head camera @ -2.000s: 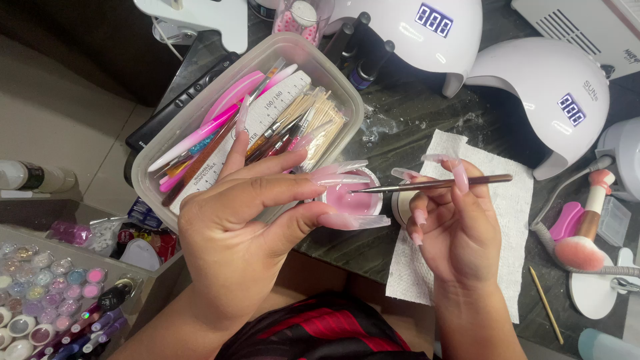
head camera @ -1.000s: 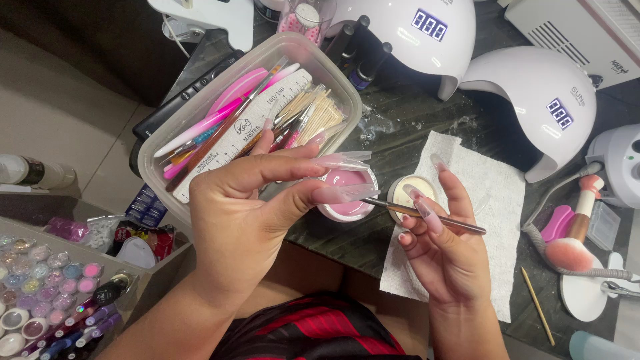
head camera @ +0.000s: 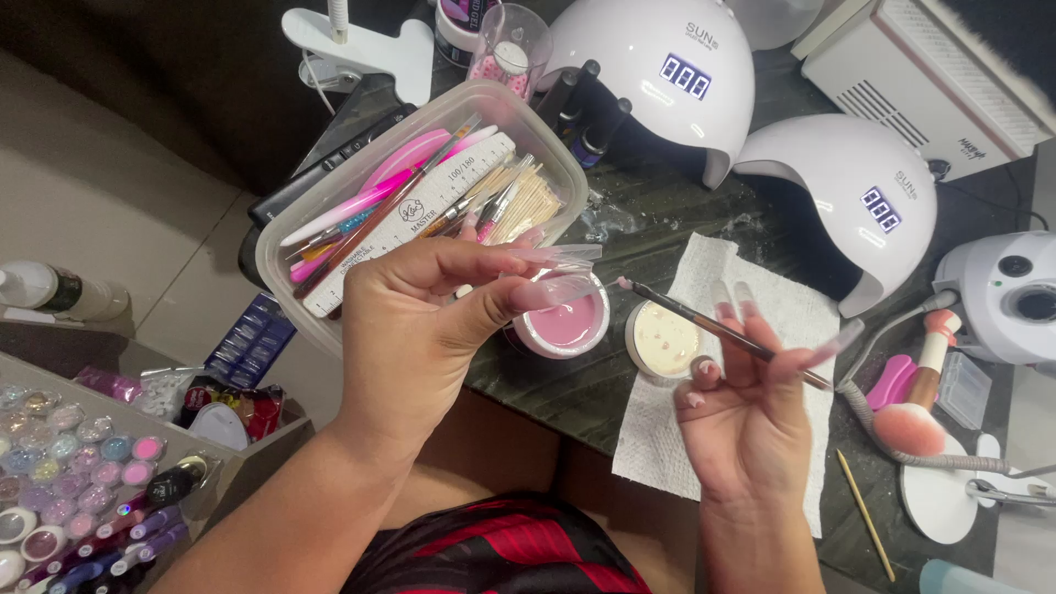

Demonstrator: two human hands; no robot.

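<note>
My left hand (head camera: pixel 429 322) is pinched at thumb and forefinger, with long clear nail tips (head camera: pixel 557 280) at its fingertips; whether a loose tip is held between them I cannot tell. Just beyond the thumb is an open jar of pink gel (head camera: pixel 565 323). In my right hand (head camera: pixel 747 412) is a thin dark-handled nail brush (head camera: pixel 709 326), a small pink blob on its bristles, pointing at the left hand without touching it. Between the hands, a round lid with a cream inner face (head camera: pixel 662 340) lies partly on a white paper towel (head camera: pixel 639 445).
A plastic tub (head camera: pixel 272 272) of nail files, brushes and wooden sticks stands behind my left hand. Two white nail lamps (head camera: pixel 643 58) stand at the back. On the right are a powder brush (head camera: pixel 910 429), a nail drill unit (head camera: pixel 1002 289) and a wooden stick (head camera: pixel 865 516). A drawer holds glitter pots (head camera: pixel 95 462).
The brush has moved away from the jar and left fingertips, where it was two seconds ago. A pink blob now shows clearly on its tip.
</note>
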